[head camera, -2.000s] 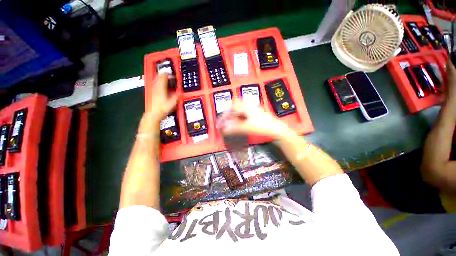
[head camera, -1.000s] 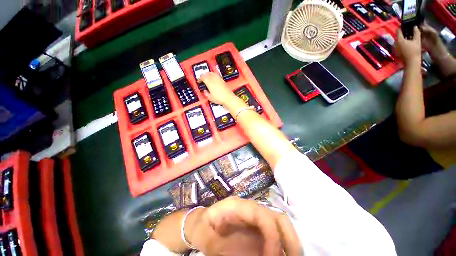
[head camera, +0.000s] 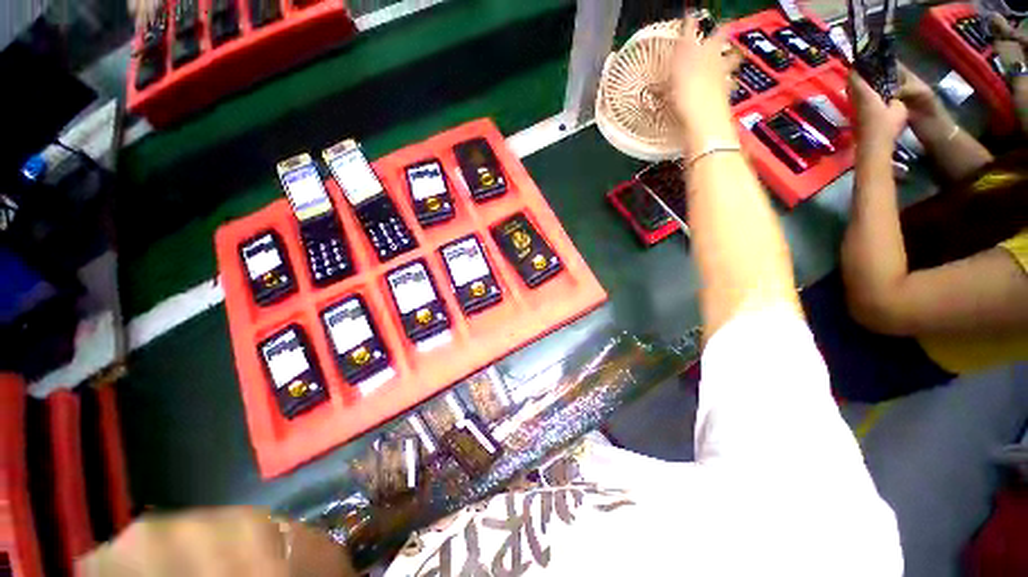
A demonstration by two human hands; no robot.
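Note:
The orange-red foam phone tray (head camera: pixel 338 434) lies on the dark green mat. Two flip phones in its far row stand open, one of them (head camera: pixel 389 229) with keypad and pale screen showing. Closed phones, such as one with a whitish panel (head camera: pixel 291 370) and one with a gold emblem (head camera: pixel 525 249), lie in the other pockets. My right hand (head camera: pixel 701 70) is stretched far out in front of the fan, at the neighbouring tray; a small dark thing shows at its fingertips and its grip is unclear. My left hand (head camera: pixel 186 547) is blurred and cut off at the bottom left edge.
A cream fan (head camera: pixel 640 92) stands behind my right arm. A red phone or case (head camera: pixel 645 211) lies beside my forearm. Another tray (head camera: pixel 814 169) and a person's arms (head camera: pixel 891 225), holding a phone, are at right. Stacked trays (head camera: pixel 62 485) stand at left; another tray (head camera: pixel 242 62) is top left.
My right hand has left the tray and reached out to the far right. My left hand has moved to the lower left. The view has shifted, so the tray sits further left.

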